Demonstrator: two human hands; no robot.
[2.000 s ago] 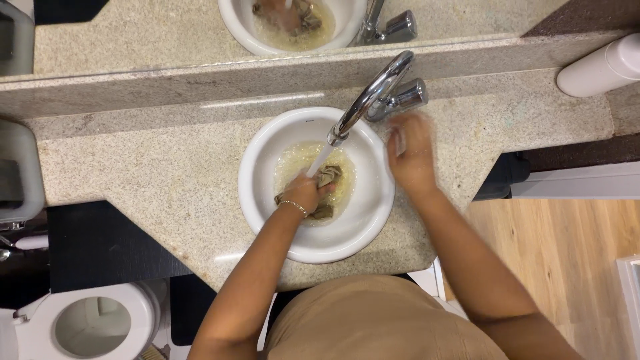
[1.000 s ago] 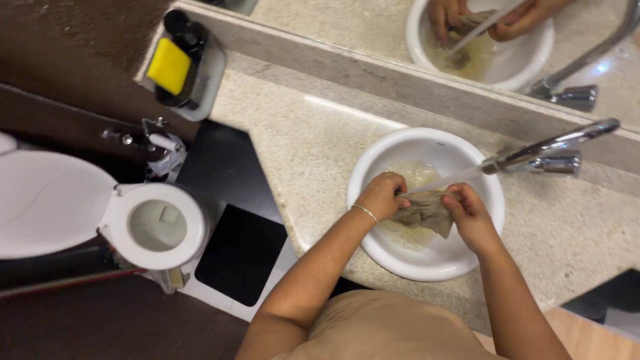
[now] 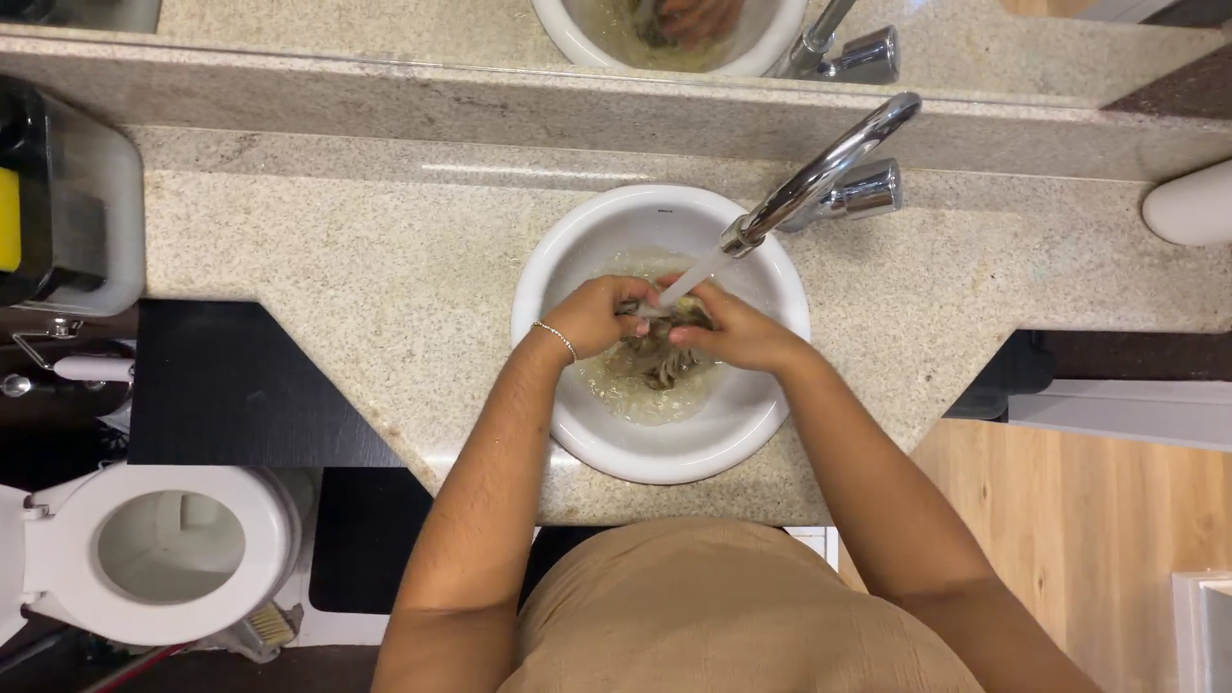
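A wet brownish cloth (image 3: 664, 361) lies partly under water in a round white washbasin (image 3: 664, 467). My left hand (image 3: 602, 316), with a thin bracelet at the wrist, grips the cloth from the left side. From the right, my right hand (image 3: 729, 327) holds the same cloth, its thumb and fingers around the bunched part. A stream of water (image 3: 691, 279) runs from the curved chrome faucet (image 3: 818, 178) onto the cloth between my hands. Cloudy, yellowish water with bubbles surrounds the fabric. The part of the cloth inside my fingers is hidden.
Behind the speckled stone countertop (image 3: 337, 250) runs a mirror. The chrome faucet handle (image 3: 866, 188) stands right of the spout. A translucent container (image 3: 120, 221) with a yellow item sits at the left, a white cylindrical object (image 3: 1193, 204) at the right. A toilet (image 3: 265, 553) is at lower left.
My right hand, near the faucet handle two seconds ago, is now on the cloth. One second ago both hands held the cloth more spread out; now it is bunched lower in the basin. The view has shifted.
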